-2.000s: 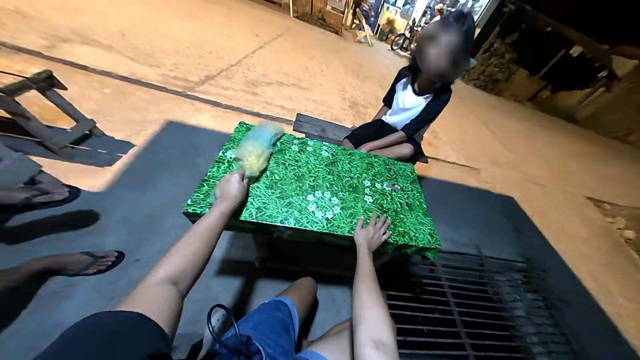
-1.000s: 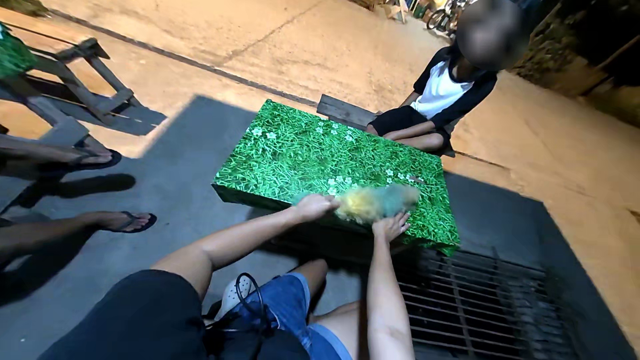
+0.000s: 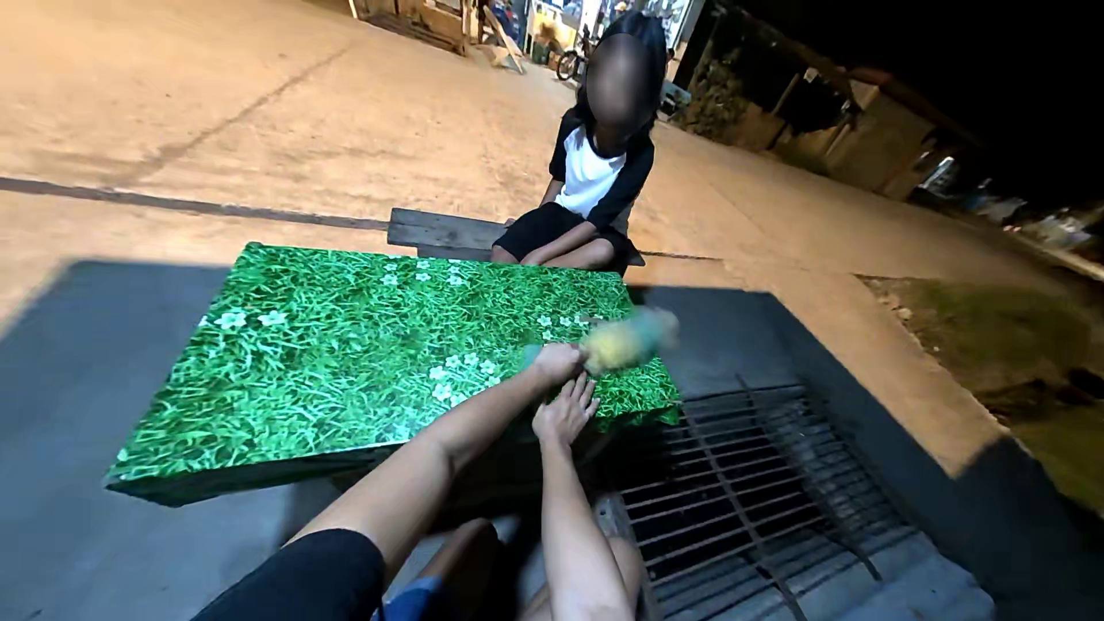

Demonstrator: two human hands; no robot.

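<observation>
My left hand [image 3: 559, 362] is closed around the handle of a fluffy yellow and blue-green duster [image 3: 625, 342], blurred, with its head over the right end of the table. The table is covered with a green grass-print tablecloth [image 3: 328, 362] with white flowers. My right hand [image 3: 567, 412] lies at the near edge of the cloth, just below my left hand, its fingers spread and pointing forward; no object shows in it.
Across the table a person [image 3: 591, 172] sits on a low wooden bench [image 3: 444, 231]. A metal floor grate [image 3: 733, 483] lies at the right of the table. Farther back are a bicycle [image 3: 569, 65] and a lit stall front.
My left hand and the duster have moved from the table's left part to its right end. My right hand stays at the near edge.
</observation>
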